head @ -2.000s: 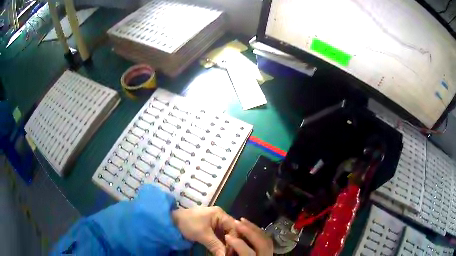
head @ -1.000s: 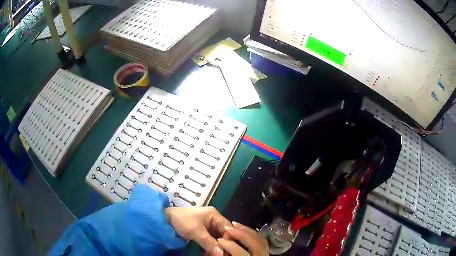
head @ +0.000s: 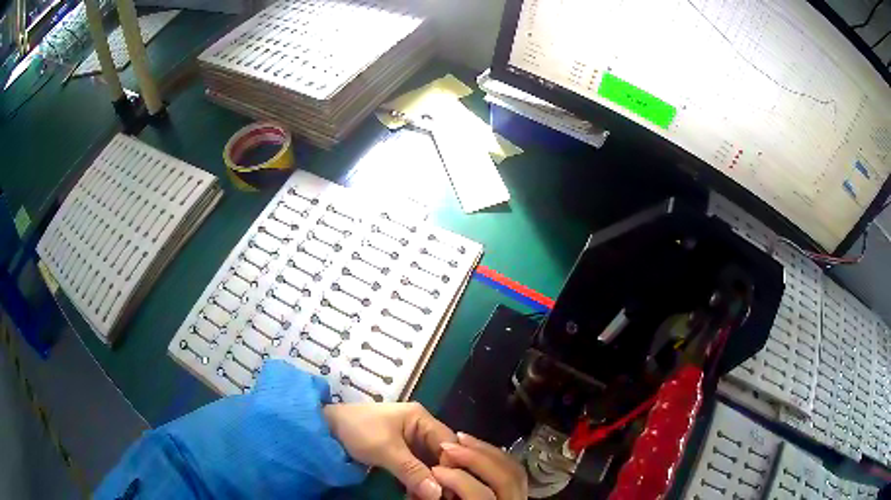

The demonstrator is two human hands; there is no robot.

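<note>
My left hand, in a blue sleeve, is at the bottom middle, just left of the test fixture. Its fingertips meet those of my right hand, which is cut off by the bottom edge. Any small part between the fingers is hidden. The round silver nest is just right of my right hand's fingers. The thick red clamp handle slants down at the fixture's front, with no hand on it. A pale slotted tray lies left of the fixture, partly under my left sleeve.
More trays lie at the left, and a tall tray stack at the back. A yellow tape roll and paper slips lie behind the near tray. The monitor shows a curve and a green box. Trays also lie right of the fixture.
The view has shifted slightly since the first frame. My hands stay together beside the nest, with small finger movements. The monitor's curve looks different from the first frame; its box stays green.
</note>
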